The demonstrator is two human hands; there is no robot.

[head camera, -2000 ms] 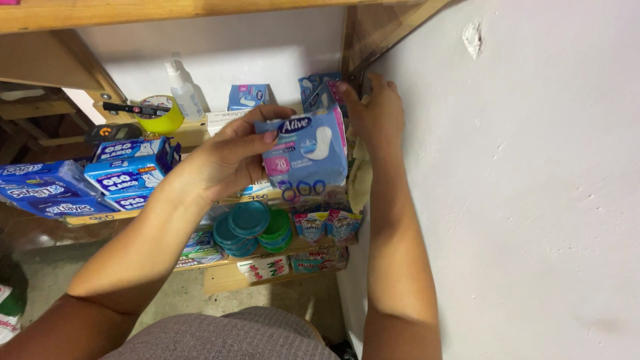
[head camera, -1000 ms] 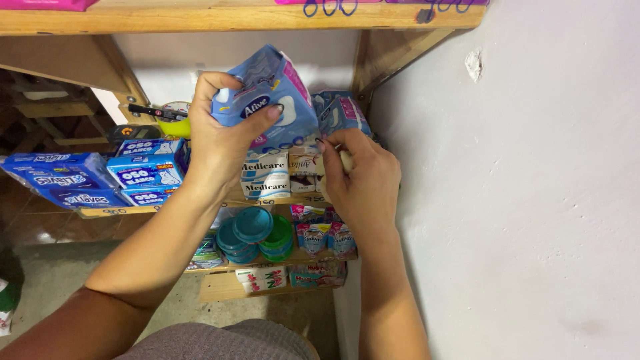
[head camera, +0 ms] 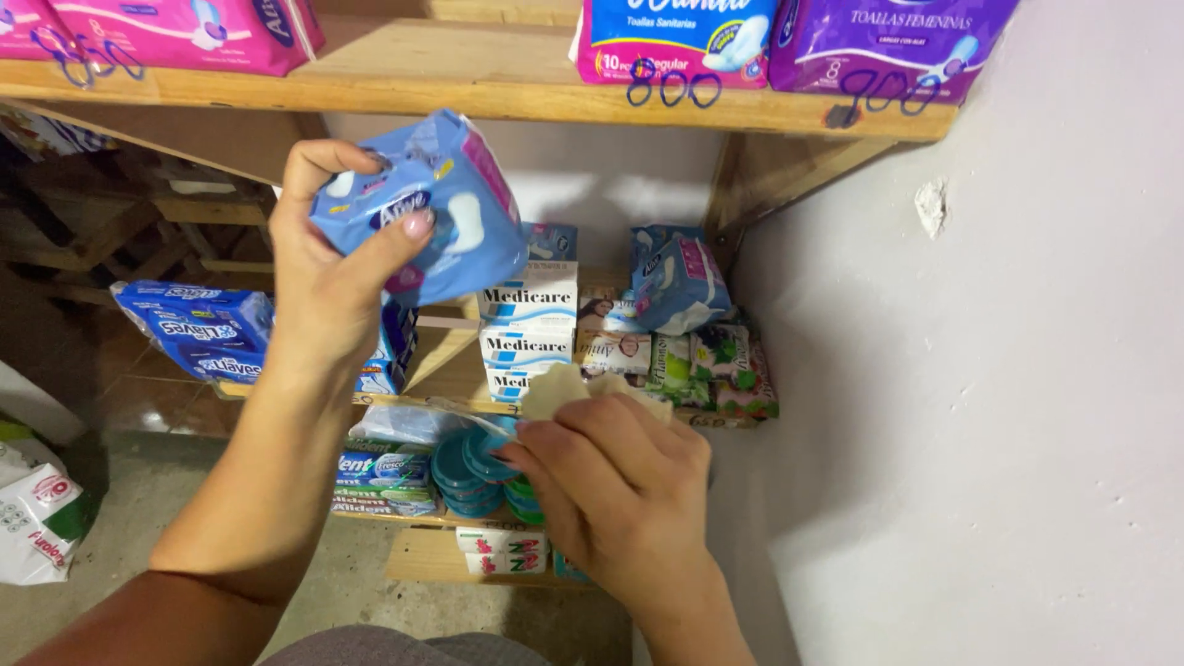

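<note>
A blue Alive pantyliner pack is held up by my left hand, thumb across its front, below the top shelf. Lower and to the right, my right hand has its fingers closed on a crumpled pale cloth, in front of the middle shelf. Behind that hand stand stacked Medicare boxes, Anita soap boxes and green wrapped bars. Another blue Alive pack leans on top of the bars at the shelf's right end.
The top wooden shelf bears pink and purple sanitary pad packs. A white wall rises at the right. Blue detergent-like bar packs stand at the left; toothpaste boxes and round teal containers sit on a lower shelf.
My right hand has come down from the back right corner of the shelf, and the pale cloth now shows in it. The left hand still holds the blue pack, now tilted. The view has shifted.
</note>
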